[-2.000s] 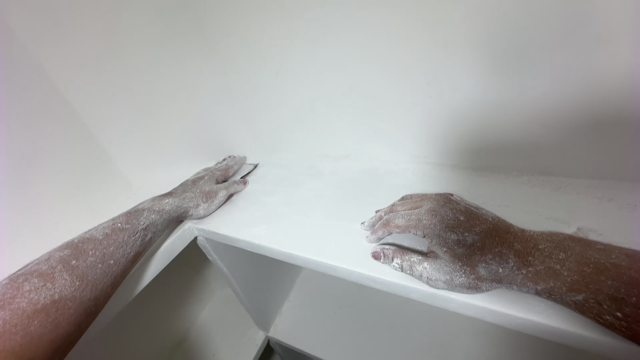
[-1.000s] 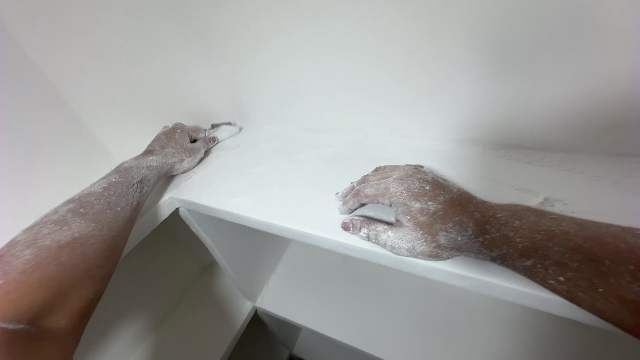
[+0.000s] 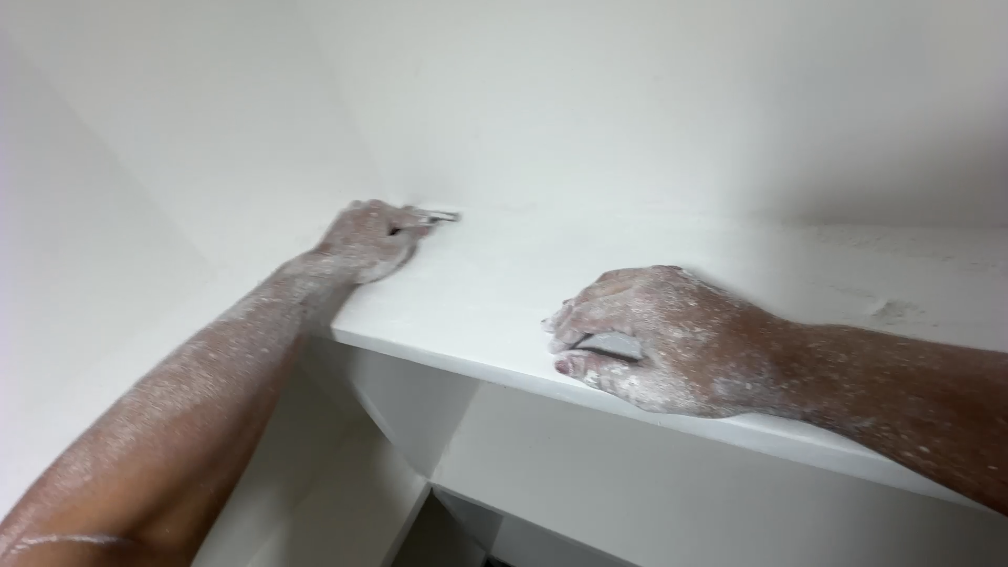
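My left hand (image 3: pixel 376 236), dusted with white powder, grips a thin folded piece, perhaps sandpaper (image 3: pixel 443 215), between thumb and fingers. It rests at the far left of a white shelf (image 3: pixel 488 291), near the corner with the walls. Farther right, my right hand (image 3: pixel 646 339) lies palm down near the shelf's front edge, just as dusty. Its thumb and fingers curve around a pale flat piece (image 3: pixel 610 345) that shows in the gap between them; whether the hand grips it is unclear.
White walls rise behind the shelf (image 3: pixel 591 102) and at the left (image 3: pixel 118 197). Under the front edge are white compartments with a divider (image 3: pixel 402 402) and a darker opening (image 3: pixel 437 528). Powder and a rough patch (image 3: pixel 894 307) mark the shelf at the right.
My left hand has turned from lying flat to a pinching hold on the thin piece, farther back toward the corner. My right hand keeps much the same pose.
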